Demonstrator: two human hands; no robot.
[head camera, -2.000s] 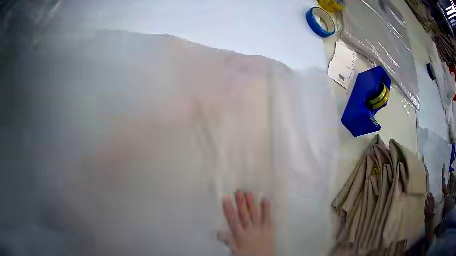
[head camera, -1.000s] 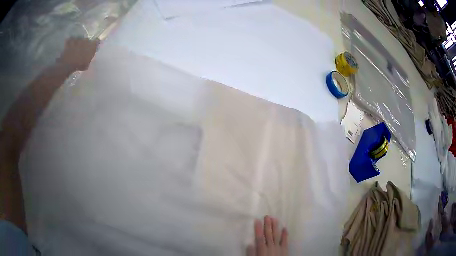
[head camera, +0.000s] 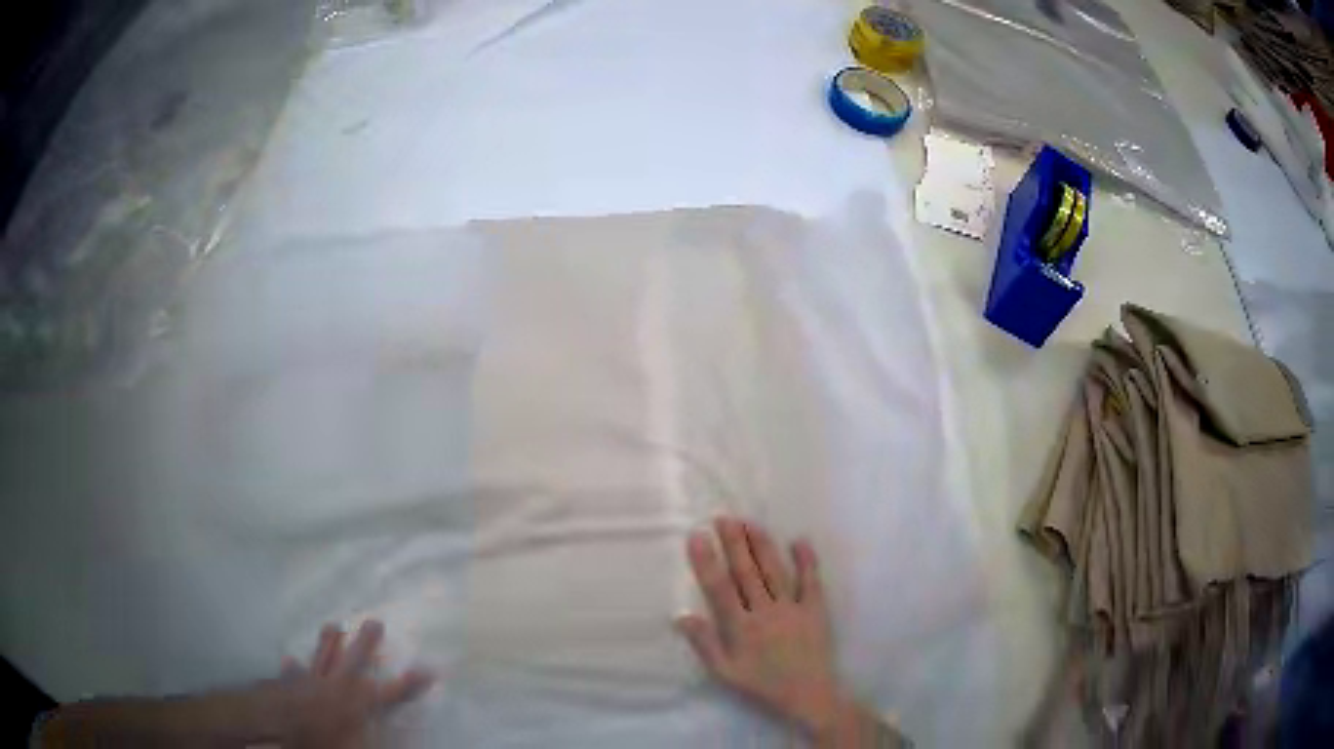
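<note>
A beige bag (head camera: 571, 366) lies flat under thin white tissue paper (head camera: 337, 410), its colour showing through, with a paler band down it. My right hand (head camera: 761, 622) lies flat on the tissue over the bag's lower right part, fingers spread, holding nothing. My left hand (head camera: 351, 688) rests on the tissue left of the bag, near the bottom edge, fingers apart and slightly blurred.
White sheets (head camera: 585, 117) lie beyond the bag. Shiny clear bags (head camera: 147, 190) are at left. At right are a yellow tape roll (head camera: 887, 38), blue tape roll (head camera: 871, 101), label card (head camera: 955, 185), blue tape dispenser (head camera: 1039, 249), flat clear bag (head camera: 1068, 95) and stacked beige bags (head camera: 1185, 454).
My left hand has come from the clear bags at upper left down onto the tissue. My right hand still lies flat on the tissue, more fully in view. The view has shifted.
</note>
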